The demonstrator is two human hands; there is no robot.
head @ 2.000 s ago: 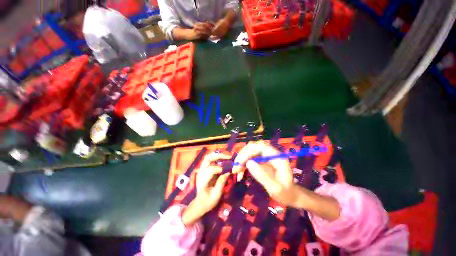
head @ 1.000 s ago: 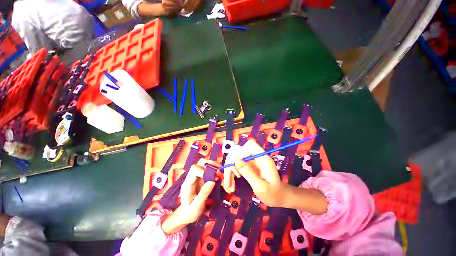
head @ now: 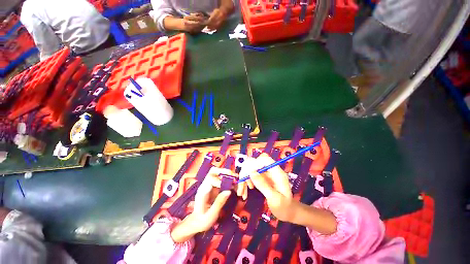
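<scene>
My left hand (head: 210, 198) grips a wristwatch (head: 227, 182) with a dark purple strap, held above the watch tray; its case is mostly hidden by the fingers. My right hand (head: 271, 186) holds a thin blue stick (head: 288, 158) slanting up to the right, its lower end at the watch. The orange-red watch tray (head: 168, 161) lies below, with several dark-strapped watches in slanted rows, among them one with a pale case (head: 170, 187) at the left.
Across the bench stand a white cup (head: 156, 106) with blue sticks and a squat white bottle (head: 124, 122). Loose blue sticks (head: 201, 109) and a small shiny part (head: 221, 121) lie beyond the tray. An empty red tray (head: 173, 65), stacked trays (head: 36, 90) and other people are farther off.
The view has shifted, so the scene sits a little lower and further right than one second ago. Both hands keep hold of the watch and stick. A person now shows at the upper right.
</scene>
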